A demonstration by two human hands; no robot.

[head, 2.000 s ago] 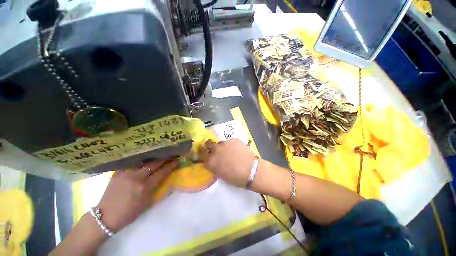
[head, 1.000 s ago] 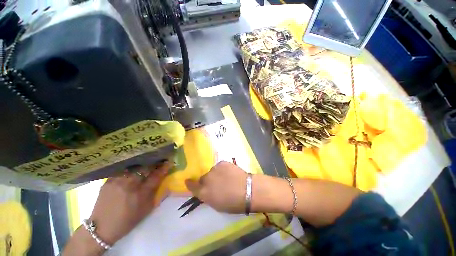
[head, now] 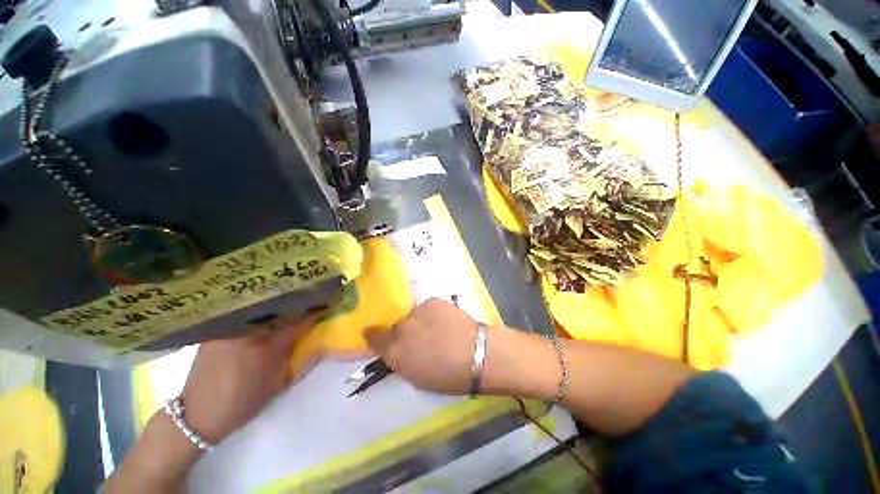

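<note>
A yellow fabric panel (head: 371, 307) lies on the white template (head: 318, 422) under the machine head. My right hand (head: 429, 347) is at the panel's right edge, with dark pointed snips (head: 368, 376) held in it, blades pointing left. My left hand (head: 241, 381) is at the panel's left edge; its fingertips are hidden under the machine head, so its grip cannot be told. A grey-green clamp edge (head: 349, 297) shows over the panel, mostly hidden by the head.
A handwritten tape note (head: 207, 294) and a ball chain with tag (head: 145, 253) are on the machine front. A label bundle (head: 569, 178) lies right, beside yellow panels (head: 762, 241) and a screen (head: 666, 43). More yellow fabric (head: 29, 434) lies far left.
My right hand has drawn back from under the head, and the snips and more of the panel now show. Since one second ago, both hands have moved only slightly.
</note>
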